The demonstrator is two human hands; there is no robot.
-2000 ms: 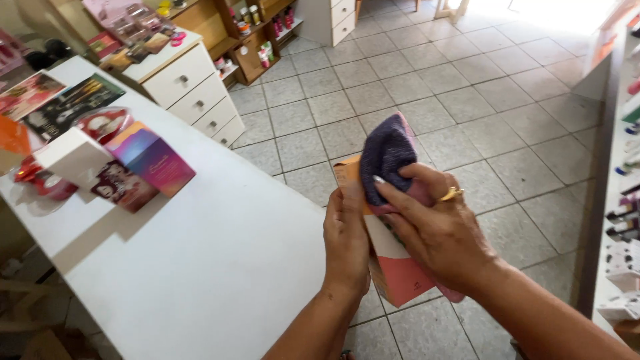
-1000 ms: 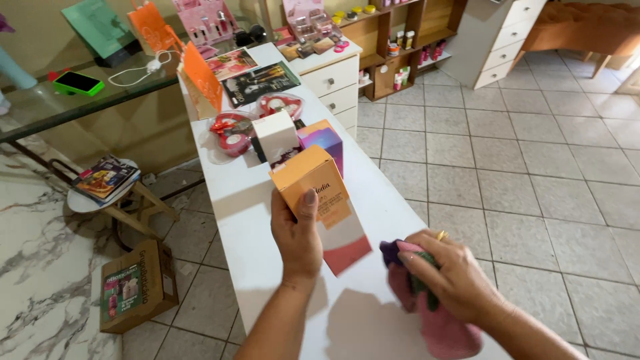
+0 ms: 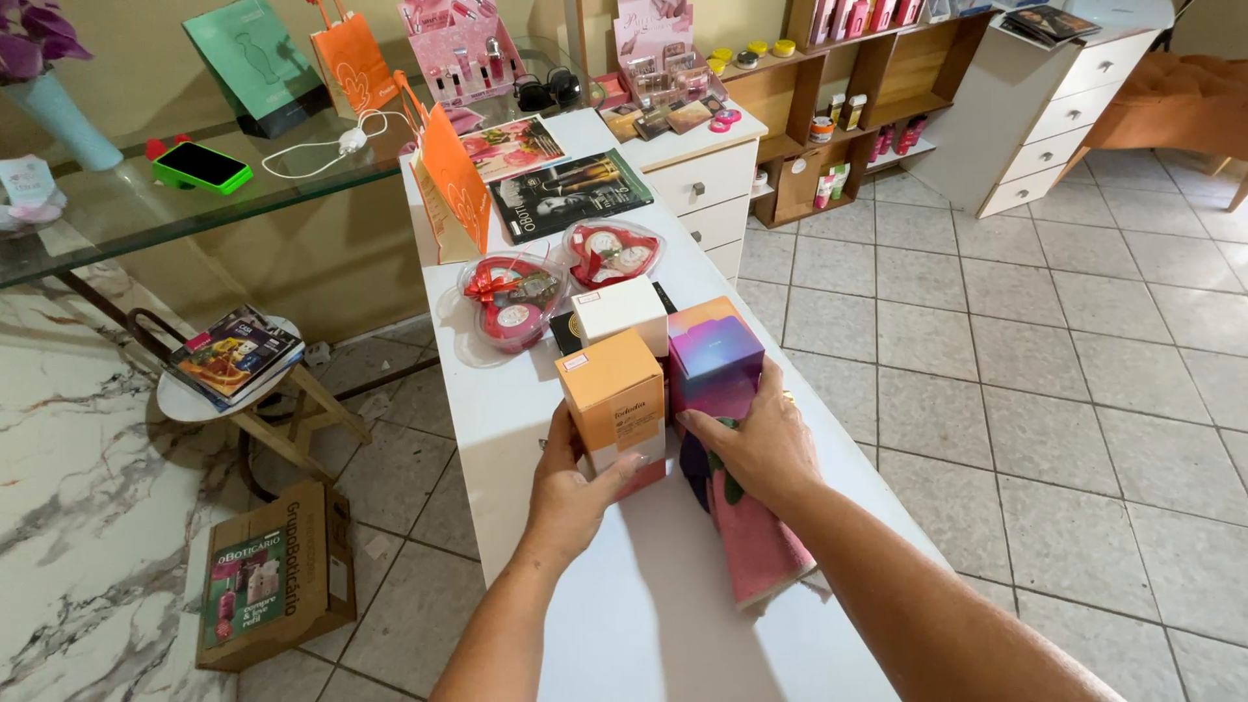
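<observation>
My left hand (image 3: 582, 478) grips the lower part of an orange, white and pink carton (image 3: 624, 400), which is upright at the white counter (image 3: 624, 595). Whether its base touches the top is hard to tell. My right hand (image 3: 765, 439) has its thumb and fingers around the lower part of a purple and blue carton (image 3: 717, 356) and also holds a pink cloth (image 3: 756, 546) with a dark part, hanging below the palm. A white-topped box (image 3: 621, 310) stands behind the orange carton. Two clear heart-shaped gift boxes (image 3: 512, 302) lie behind, to the left.
Farther along the counter are catalogues (image 3: 570, 193) and an orange paper bag (image 3: 453, 180). A glass shelf (image 3: 127, 214) at left bears a green-cased phone (image 3: 203, 168). Below are a stool (image 3: 185, 398) with magazines and a cardboard box (image 3: 331, 565). White drawers (image 3: 697, 185) adjoin the counter's far end.
The orange carton has moved from in front of my body to beside the other boxes. My right hand, holding only the cloth a second ago, is now on the purple carton too. The view has swung left.
</observation>
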